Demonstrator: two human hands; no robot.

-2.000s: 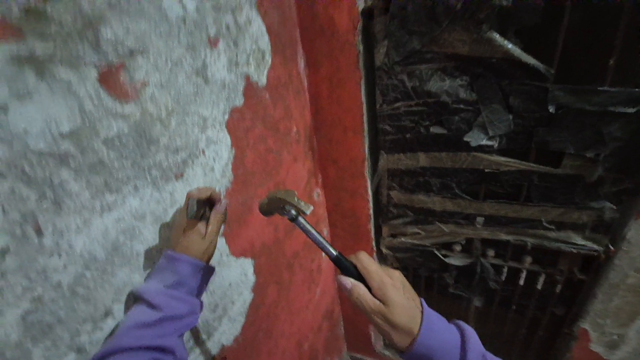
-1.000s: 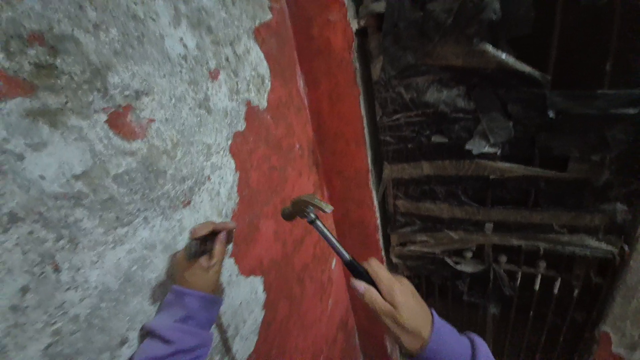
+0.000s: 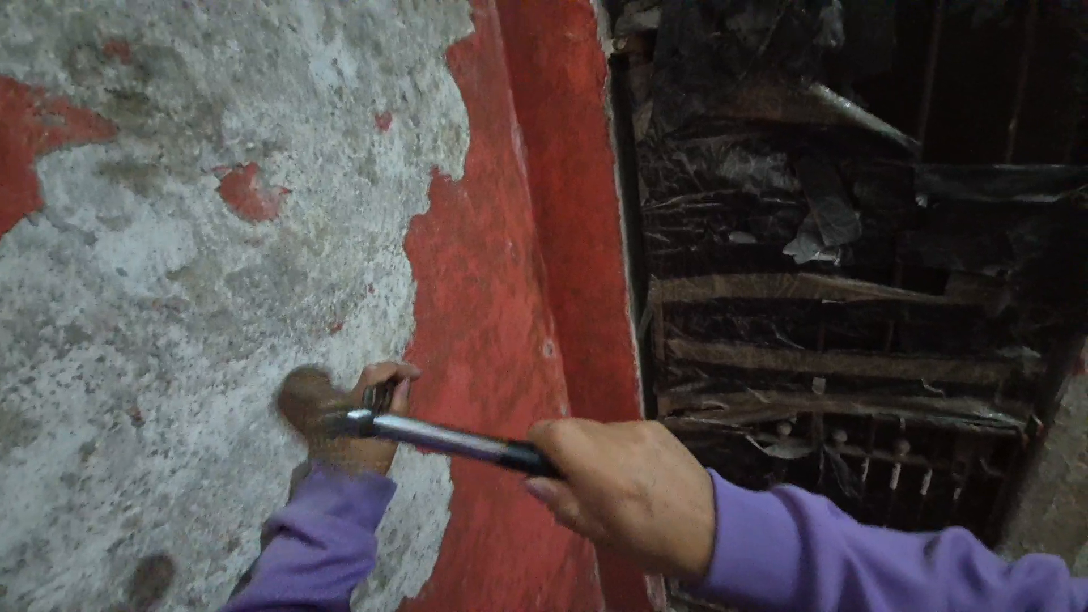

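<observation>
My right hand [image 3: 633,493] grips the black end of a claw hammer [image 3: 459,440] with a metal shaft. The hammer's head is blurred and lies in front of my left hand [image 3: 374,425], hiding part of it. That hand is closed around a short dark metal tool, perhaps a chisel, at the wall. Only a little of the tool shows between the fingers. Both hands are beside the ragged border between bare grey plaster [image 3: 212,340] and red paint [image 3: 484,340].
Right of the red wall corner [image 3: 578,212] is a dark barred opening [image 3: 850,340] covered with torn plastic and strips of brown tape. A rough grey wall edge [image 3: 1050,476] stands at the far right. Small red paint patches [image 3: 252,193] remain on the plaster.
My right hand has swung the hammer left; its head was over the red paint earlier and now overlaps my left hand. My left hand stays near the paint border.
</observation>
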